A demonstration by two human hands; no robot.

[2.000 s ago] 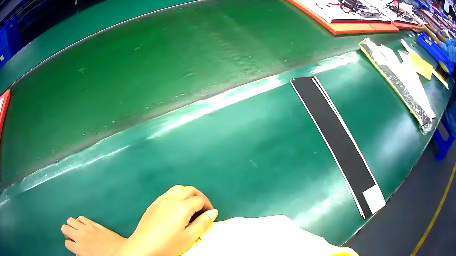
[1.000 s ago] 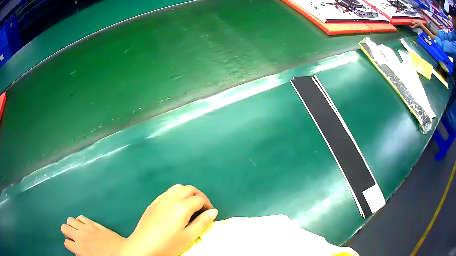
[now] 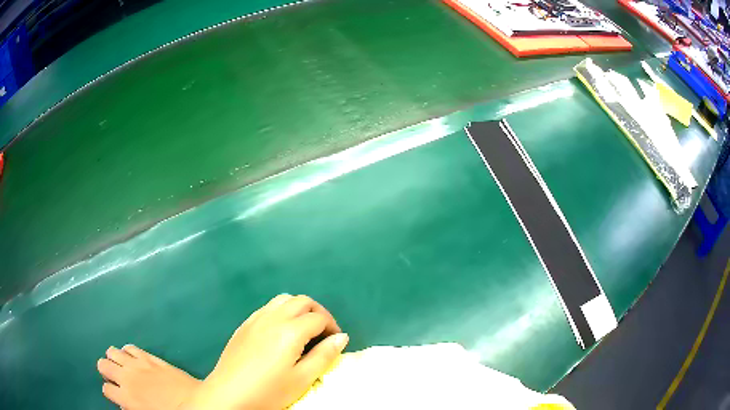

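Observation:
My left hand (image 3: 272,352) is at the bottom centre, palm down, with curled fingers and thumb turned right. It lies over my right forearm near a white sleeve with a yellow edge. Its palm is hidden. My right hand (image 3: 144,378) is at the bottom left, flat on the green bench (image 3: 360,256), fingers apart and empty. Its wrist runs behind my left hand. A long black tape strip sheet (image 3: 536,216) with pale edges lies on the bench to the right, untouched, with a white liner piece (image 3: 598,317) at its near end.
A white chassis (image 3: 544,18) on orange-red foam pads (image 3: 552,46) is at the upper right, with more units beyond. Crumpled white wrapping (image 3: 640,128) and a yellow piece (image 3: 675,104) lie at the right. A blue bin (image 3: 698,78) stands behind them. An orange-red edge shows at far left.
The chassis on its foam pads has moved slightly left, opening a gap to the units behind. The orange-red edge at far left has slid further out. A person's hands at upper right are gone. My hands are still.

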